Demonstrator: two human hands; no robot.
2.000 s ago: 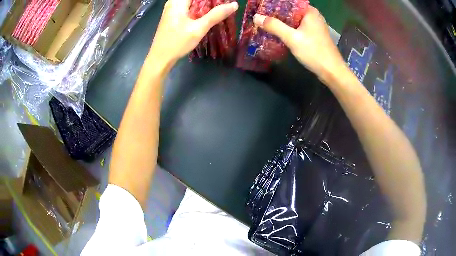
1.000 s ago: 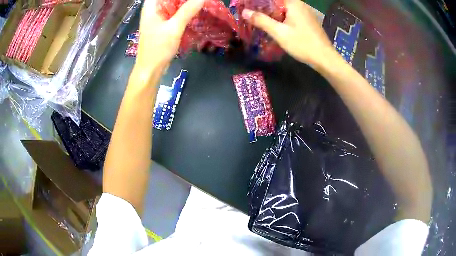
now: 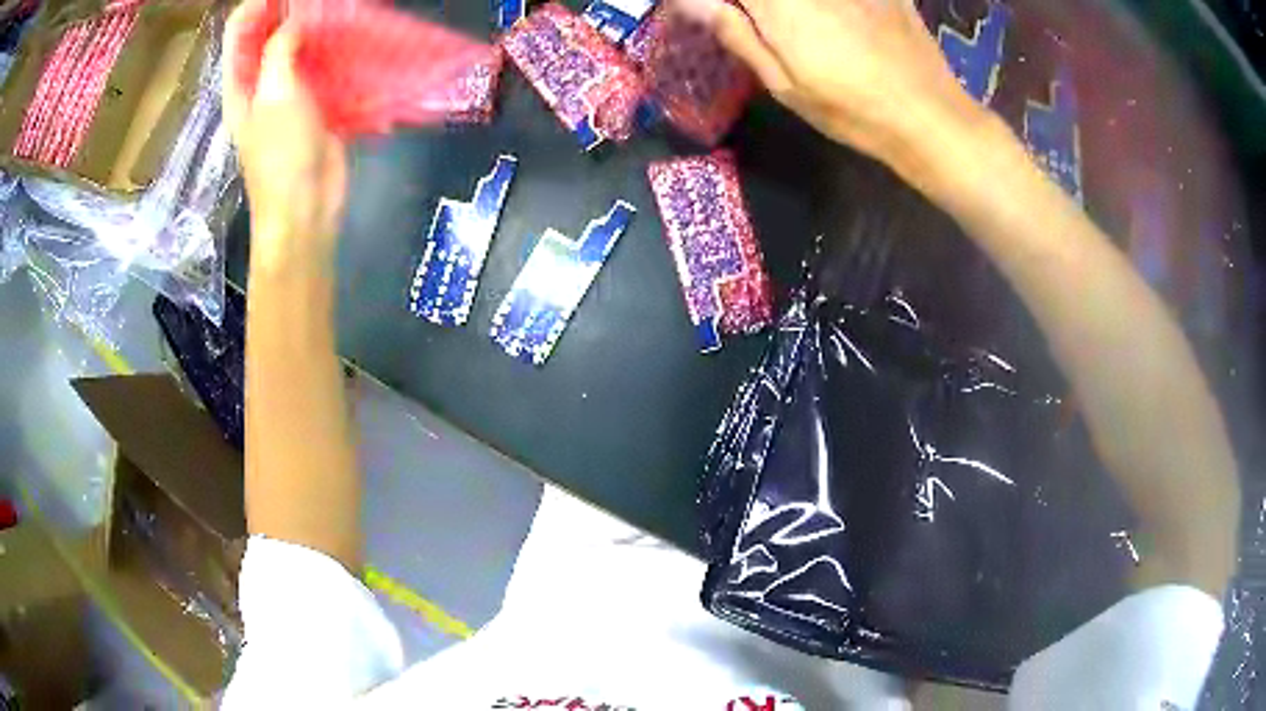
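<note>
My left hand [image 3: 285,104] is at the upper left, closed on blurred pink bubble wrap [image 3: 396,63]. My right hand [image 3: 819,63] is at the top, over a dark pink wrapped bundle [image 3: 698,84]; its fingertips are partly cut off by the top edge, so its grip is unclear. Two bare blue circuit boards [image 3: 465,243] [image 3: 562,285] lie on the dark green bench. A pink-wrapped board [image 3: 711,250] lies right of them, and another wrapped board [image 3: 576,72] lies near the top between my hands.
Glossy black plastic [image 3: 916,486] covers the bench's right front. More blue boards [image 3: 1051,136] sit on dark sheets at the upper right. A carton of pink bundles [image 3: 139,104] with clear plastic [image 3: 153,250] is at the upper left. An open carton [image 3: 167,458] is on the floor.
My left hand has moved left with the pink wrap. A second bare board now lies beside the first, and wrapped boards now show on the bench near the top.
</note>
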